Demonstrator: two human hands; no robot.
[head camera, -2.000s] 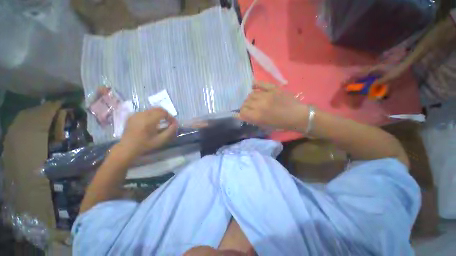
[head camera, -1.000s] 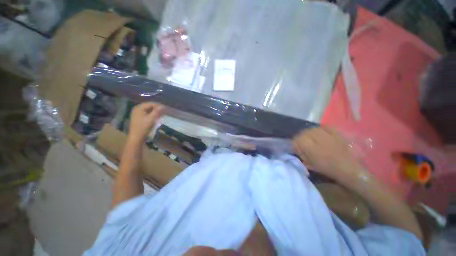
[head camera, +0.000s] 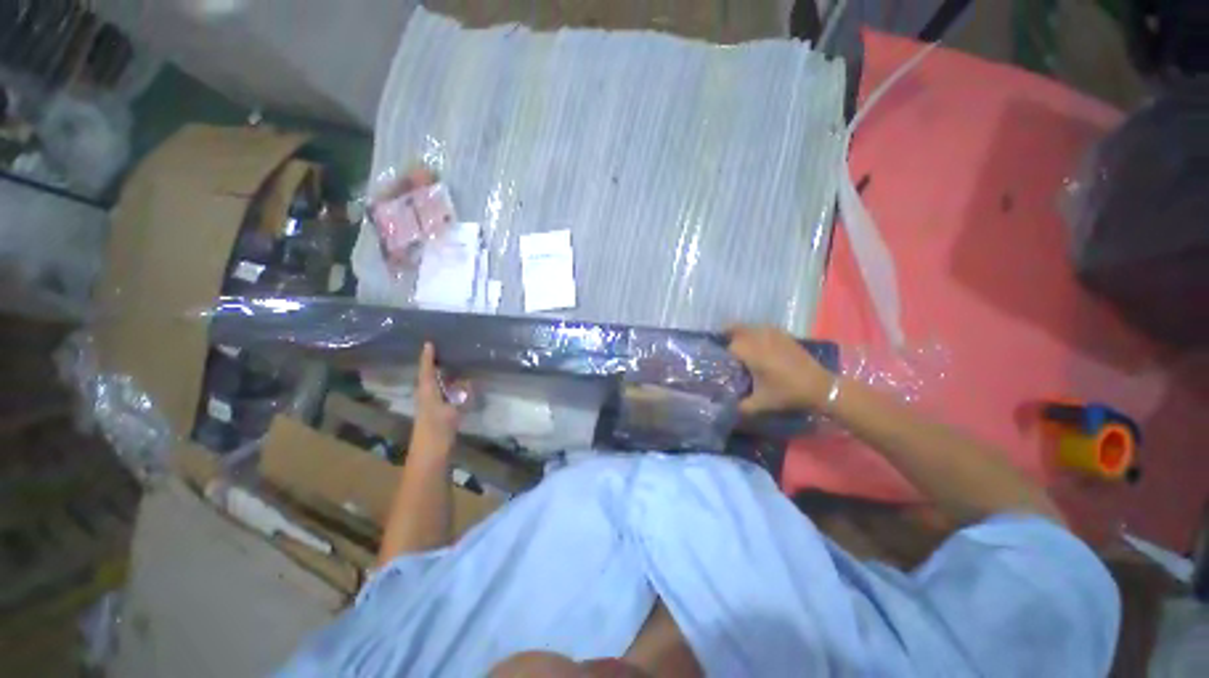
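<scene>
A long dark unit in a clear glossy bag (head camera: 530, 342) lies crosswise along the near edge of a ribbed white stack (head camera: 636, 159). My right hand (head camera: 776, 374) grips it near its right end, where loose bag film sticks out. My left hand (head camera: 440, 397) is at its near edge, left of the middle, one finger pointing up against it; its other fingers are partly hidden, so its grip is unclear. On the stack lie a white leaflet (head camera: 546, 270), more white papers (head camera: 450, 269) and a clear bag with pink-red contents (head camera: 414, 215).
A red surface (head camera: 955, 265) on the right bears an orange and blue tape dispenser (head camera: 1094, 440), a white strip (head camera: 872, 258) and a dark bagged block (head camera: 1153, 212). An open brown carton (head camera: 179, 239) of dark bagged bars is at left. Cardboard pieces (head camera: 332, 474) lie near my left arm.
My left hand has left the papers and is now at the unit's near edge. The papers lie apart on the stack. My right hand is now on the unit's right end. The view has shifted.
</scene>
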